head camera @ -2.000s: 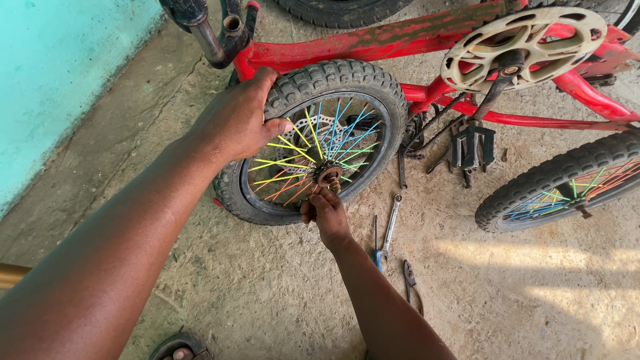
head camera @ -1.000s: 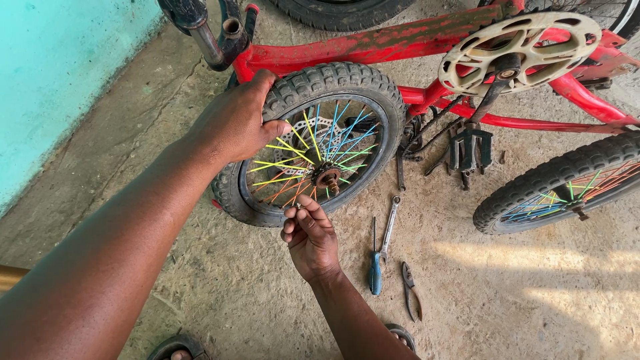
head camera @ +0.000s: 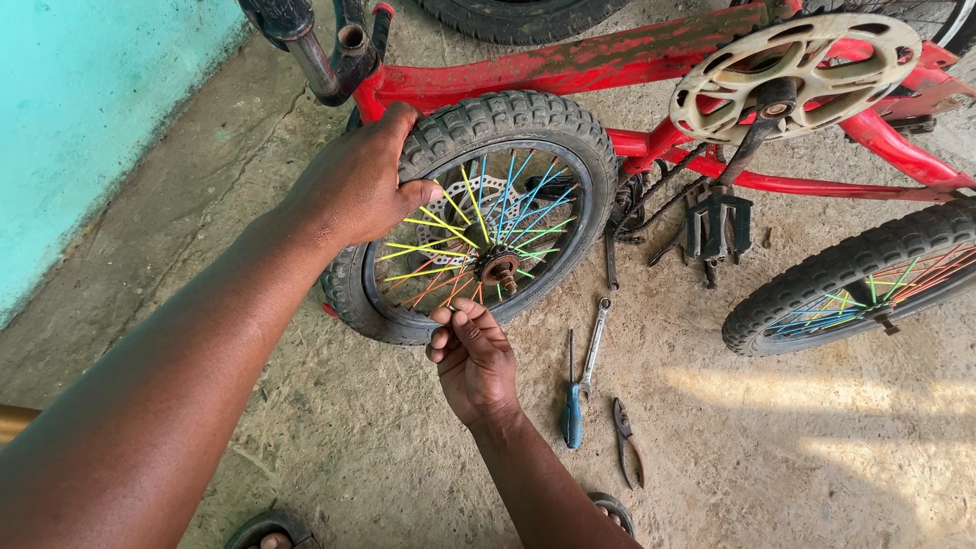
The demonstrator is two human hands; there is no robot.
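My left hand (head camera: 358,183) grips the knobby tire of a bicycle wheel (head camera: 526,114) at its upper left, with the thumb over the rim by the yellow spokes. The wheel leans tilted and has colored spokes, a perforated brake disc (head camera: 499,200) on the far side and a rusty hub axle (head camera: 503,278) facing me. Just below the hub, my right hand (head camera: 476,358) pinches a tiny metal part (head camera: 451,308) between thumb and fingers, in front of the lower rim. What the part is, I cannot tell.
A red bicycle frame (head camera: 564,65) with a pale chainring (head camera: 686,99) lies behind the wheel. On the concrete right of my hand are a combination wrench (head camera: 595,343), a blue-handled screwdriver (head camera: 572,415) and slip-joint pliers (head camera: 625,438). Another wheel (head camera: 808,267) lies right; a turquoise wall (head camera: 91,114) stands left.
My right hand has moved from the hub axle down and left, away from it, with a tiny part now visible in its fingertips. My left hand has stayed on the tire.
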